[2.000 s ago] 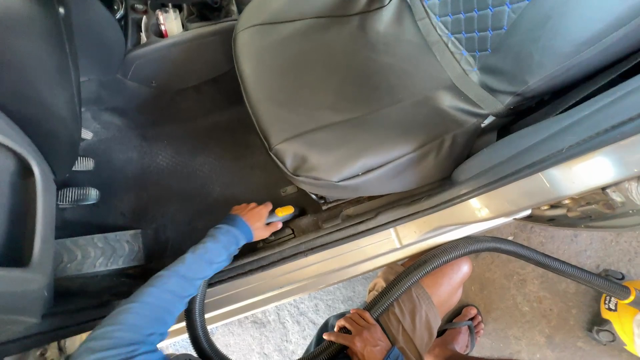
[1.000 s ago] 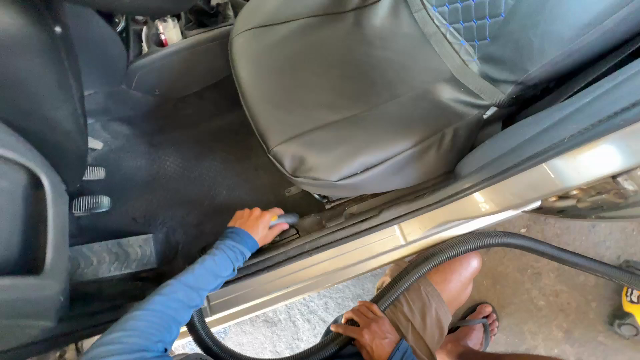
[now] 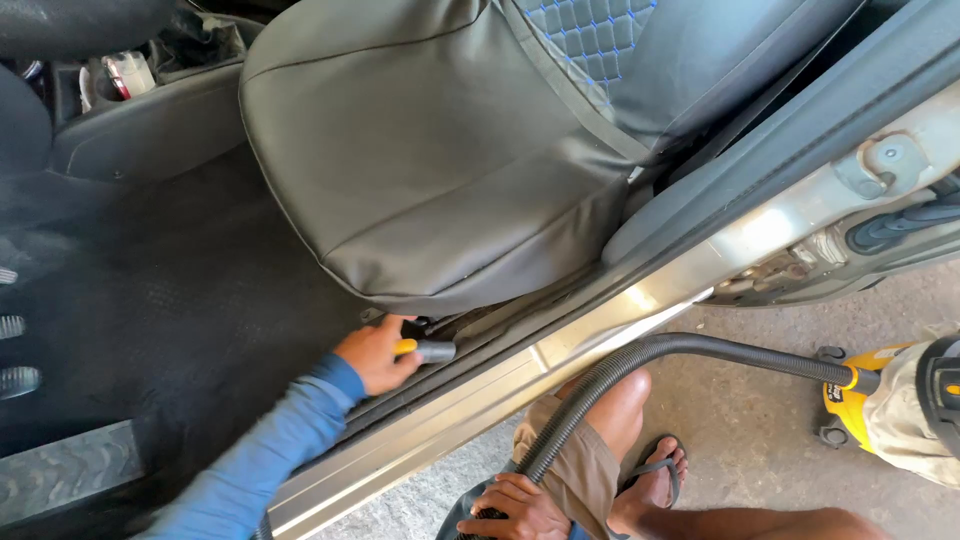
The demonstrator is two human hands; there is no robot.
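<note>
My left hand [image 3: 379,356], in a blue sleeve, is closed around a vacuum nozzle [image 3: 435,351], dark with a yellow part. It is low by the front corner of the driver's seat [image 3: 420,165], beside the door sill. Down at the bottom edge, my right hand [image 3: 516,510] grips the black ribbed vacuum hose [image 3: 637,352]. That hose arches over the bent knee and runs right to a yellow wheeled vacuum cleaner [image 3: 855,405]. The nozzle's far end points towards the sill; its opening cannot be made out.
The metal door sill [image 3: 480,397] crosses the view diagonally. Pedals [image 3: 16,381] and a dark floor mat [image 3: 165,300] lie left of the seat. A centre console [image 3: 157,124] holds small items. A foot in a flip-flop [image 3: 671,469] rests on the concrete.
The view has moved closer and shifted right, showing more of the vacuum cleaner. My left hand with the nozzle has moved right along the sill, nearer the seat's base. My right hand stays on the hose.
</note>
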